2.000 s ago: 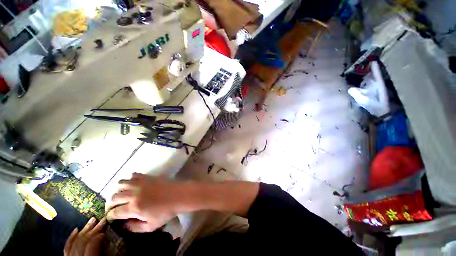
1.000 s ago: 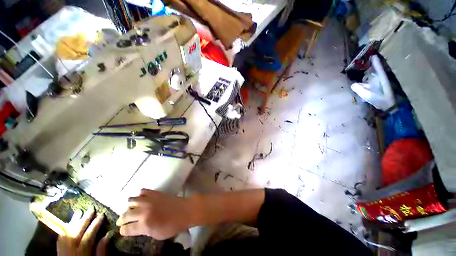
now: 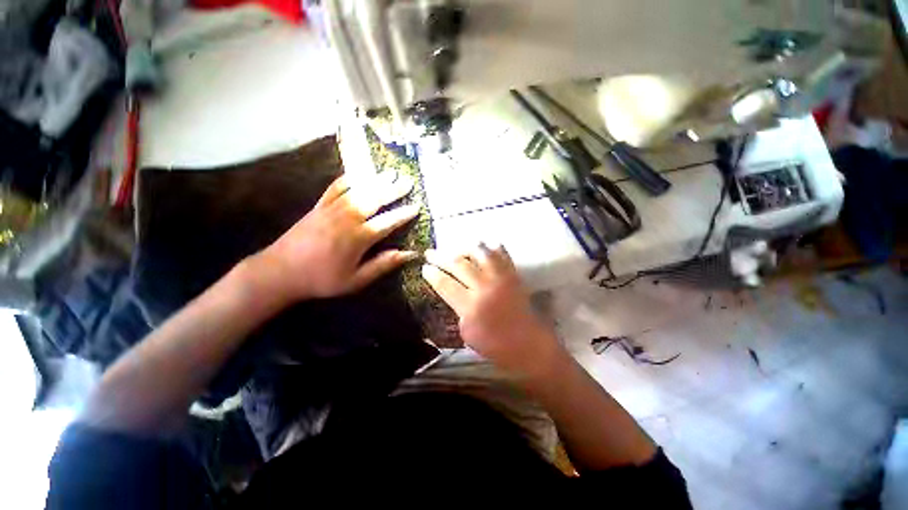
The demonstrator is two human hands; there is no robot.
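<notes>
The dark garment piece (image 3: pixel 214 239) lies left of the needle area, its patterned brocade band (image 3: pixel 416 289) running along its right edge toward the presser foot (image 3: pixel 433 120). My left hand (image 3: pixel 343 239) lies flat on the garment with fingers spread, the fingertips reaching onto the band just below the foot. My right hand (image 3: pixel 498 304) rests at the band's right edge, thumb and fingertips at the edge. Whether it pinches the cloth cannot be told. The needle point is lost in glare.
The machine head (image 3: pixel 617 40) spans the top. Black-handled shears (image 3: pixel 607 209) and a screwdriver (image 3: pixel 637 167) lie right of the needle. A white tray with metal pieces (image 3: pixel 772 187) is at the table's right end. A red-shafted tool (image 3: pixel 129 149) lies far left.
The view has swung left, showing the garment and both forearms. My left hand now lies spread on the garment and band; my right hand remains at the band's right side.
</notes>
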